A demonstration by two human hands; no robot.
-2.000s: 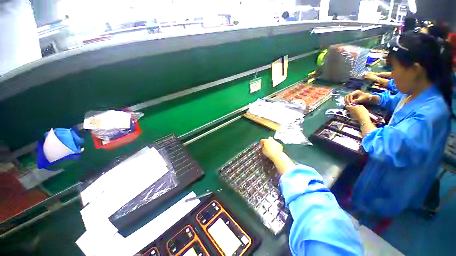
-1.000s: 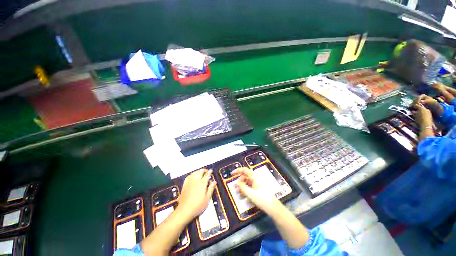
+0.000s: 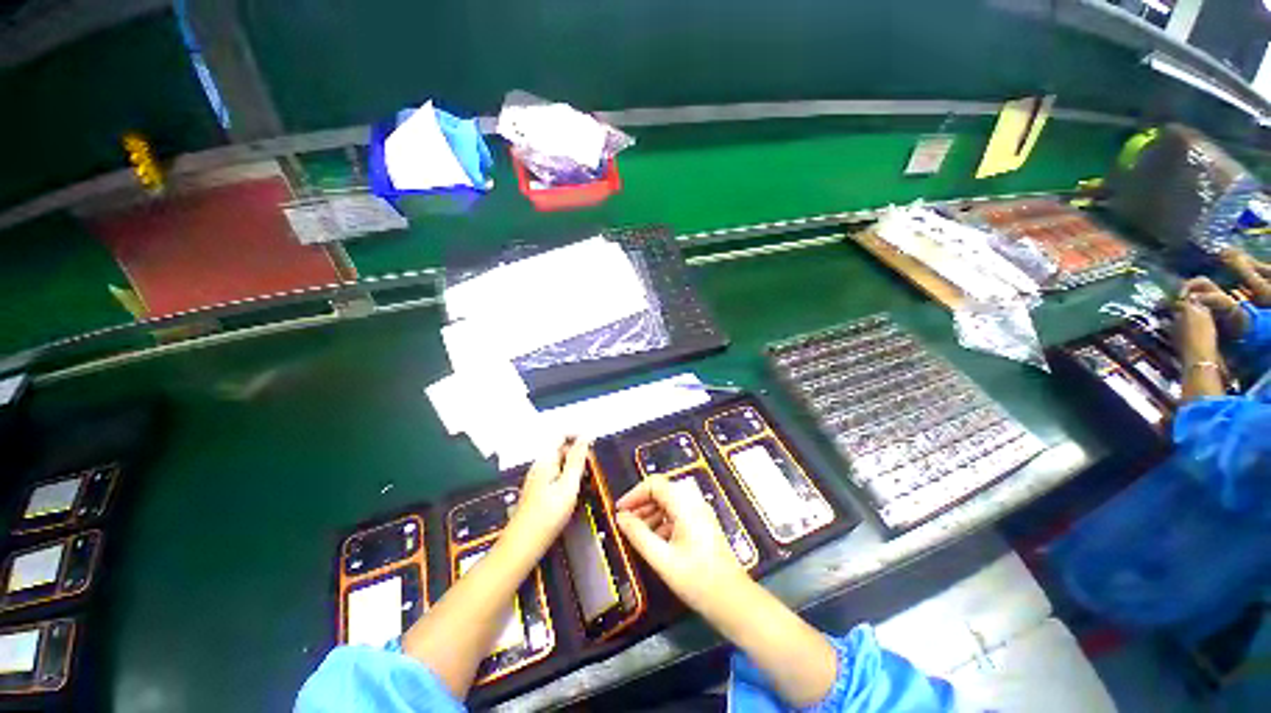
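Note:
A black tray (image 3: 822, 543) in front of me holds several orange-rimmed phone housings in a row. My left hand (image 3: 548, 499) grips the upper end of the middle phone housing (image 3: 597, 564), which looks tilted in its slot. My right hand (image 3: 679, 541) is at that housing's right edge, thumb and forefinger close together. Whether the fingertips hold a small part is too small to tell. The right hand partly covers the housing beside it. The rightmost housing (image 3: 769, 481) lies flat with a pale rectangle inside.
A clear blister tray (image 3: 906, 418) lies to the right. White sheets (image 3: 551, 300) lie on a black component tray (image 3: 683, 300) beyond the phones, with tweezers (image 3: 714, 387) nearby. Another phone tray (image 3: 101, 599) is at far left. A red bin (image 3: 569, 187) stands behind. A person in blue (image 3: 1171, 515) works at right.
My right hand has moved left from the housings on the right to the middle one. The middle housing has gone from flat to tilted under my left hand. The view has shifted slightly.

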